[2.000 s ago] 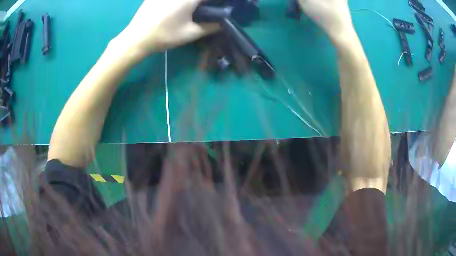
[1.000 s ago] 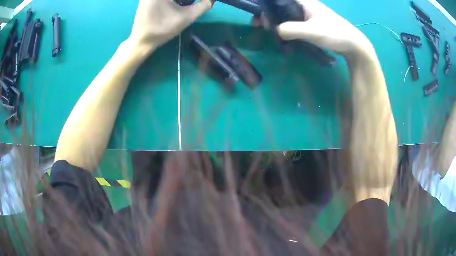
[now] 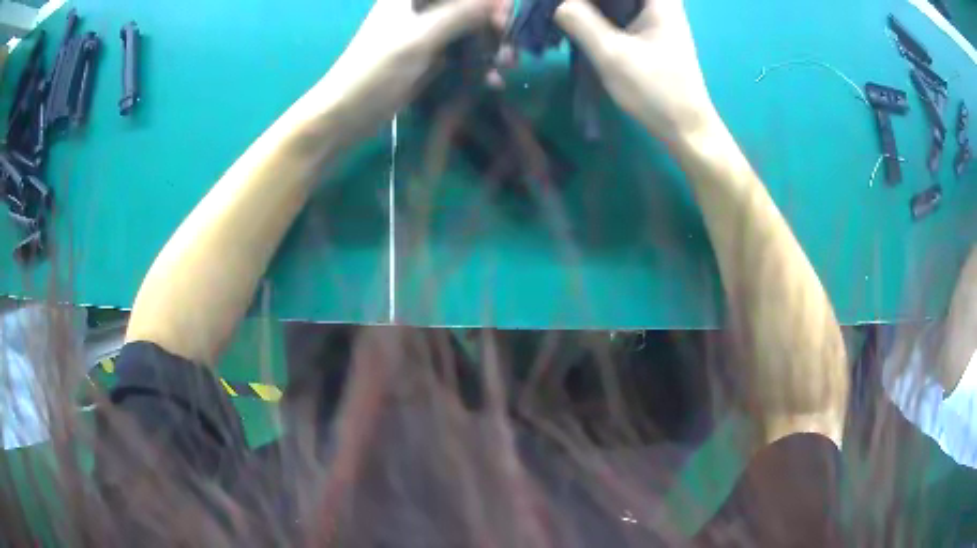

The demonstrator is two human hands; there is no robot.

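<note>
My left hand (image 3: 423,32) and my right hand (image 3: 632,48) are close together at the top edge of the picture, partly cut off. My right hand grips a bundle of black parts (image 3: 536,27) between the hands. My left hand is at dark parts beside it; its grip is partly cut off by the picture edge. More black parts (image 3: 504,150) lie on the green table just below the hands, blurred behind strands of hair.
Several slim black parts (image 3: 73,80) lie at the table's left. Black parts (image 3: 887,128) with a pale string (image 3: 811,64) lie at the right, near a short black piece (image 3: 926,201). Another person's arm (image 3: 961,321) is at the right edge.
Both hands have come closer together at the top centre. My right hand has moved left with the black parts. The view has shifted slightly.
</note>
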